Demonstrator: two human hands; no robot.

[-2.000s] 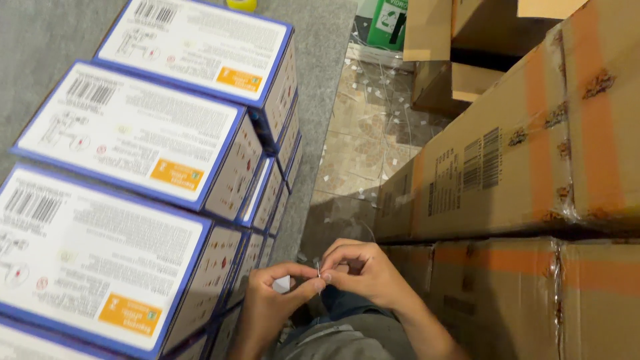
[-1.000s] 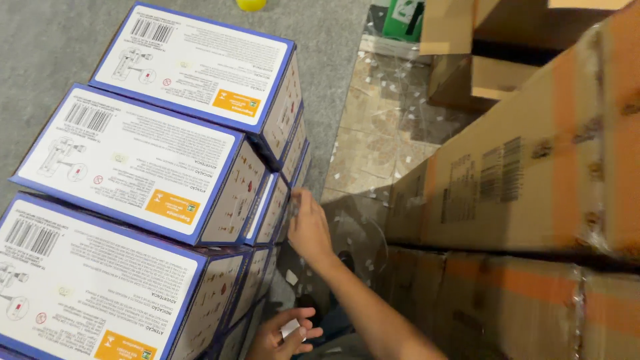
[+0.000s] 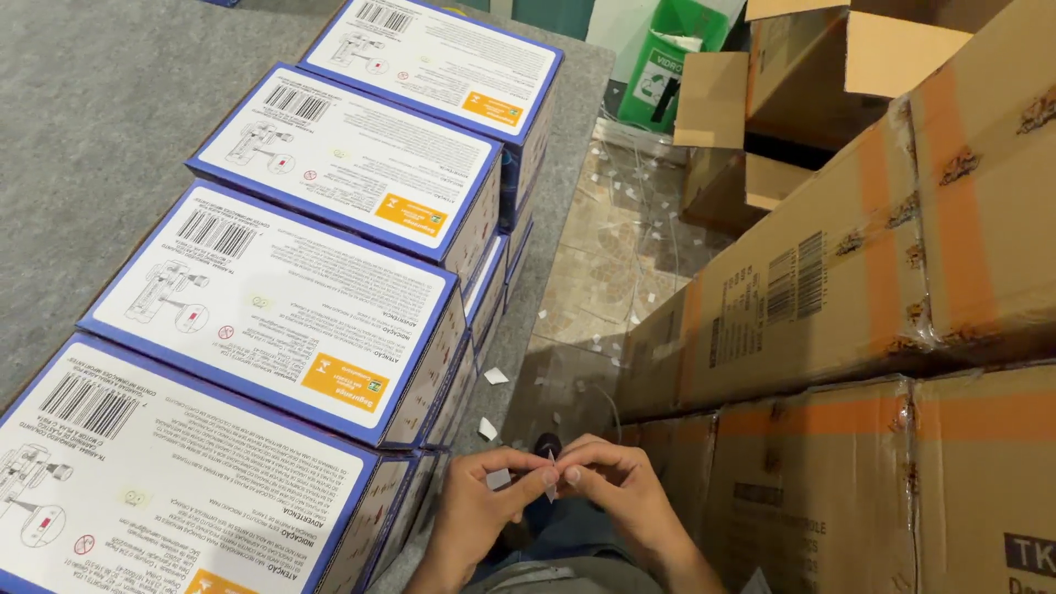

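My left hand (image 3: 499,495) and my right hand (image 3: 606,478) meet at the bottom middle, fingertips pinching a small thin translucent piece (image 3: 551,477) between them. Another small white piece (image 3: 498,478) shows between the fingers of my left hand. To the left, blue-edged printed cardboard boxes (image 3: 272,309) stand stacked in a row, their white faces with barcodes turned up. Two white paper scraps (image 3: 488,429) lie beside the stack, just above my left hand.
Large brown cartons (image 3: 792,280) with orange bands are stacked at the right. Open cartons (image 3: 714,99) and a green recycling bin (image 3: 672,70) stand at the back. White scraps litter the tiled floor (image 3: 606,247). The boxes rest on a grey surface (image 3: 124,99).
One second ago my right hand was at the side of the box stack, apart from my left. It has come back, and both hands now meet at the small piece. The view has shifted.
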